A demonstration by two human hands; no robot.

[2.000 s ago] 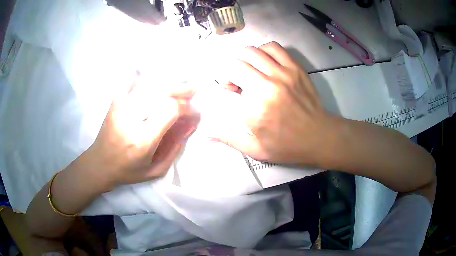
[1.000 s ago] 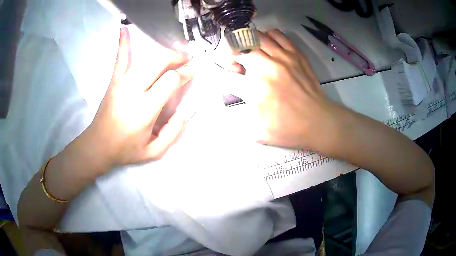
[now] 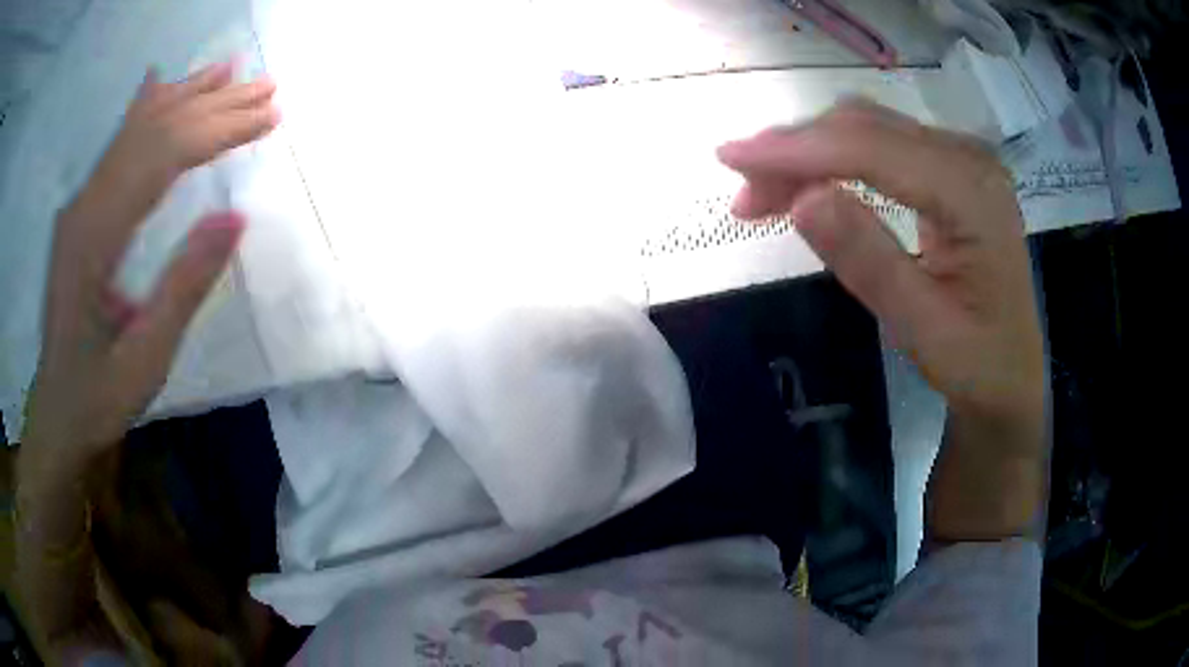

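The white fabric (image 3: 548, 391) lies over the white table and hangs over its front edge toward my lap, with its upper part washed out by the bright light. My left hand (image 3: 163, 196) is raised at the left over the fabric, thumb and fingers apart, holding nothing that I can see. My right hand (image 3: 913, 235) is raised at the right above the table's front edge, slightly blurred, fingers bent and apart from the thumb, with nothing visible in it. The needle area is not in view.
Pink-handled snips (image 3: 848, 29) lie at the top right, cut off by the picture's edge. White strips with a label (image 3: 998, 85) lie right of them. Printed ruler marks (image 3: 717, 224) run along the front table edge (image 3: 743, 280). A patterned garment is at the bottom.
Both hands have left the fabric near the needle and moved apart, left hand to the left, right hand to the right. The view has tilted down, and the machine head is out of the picture.
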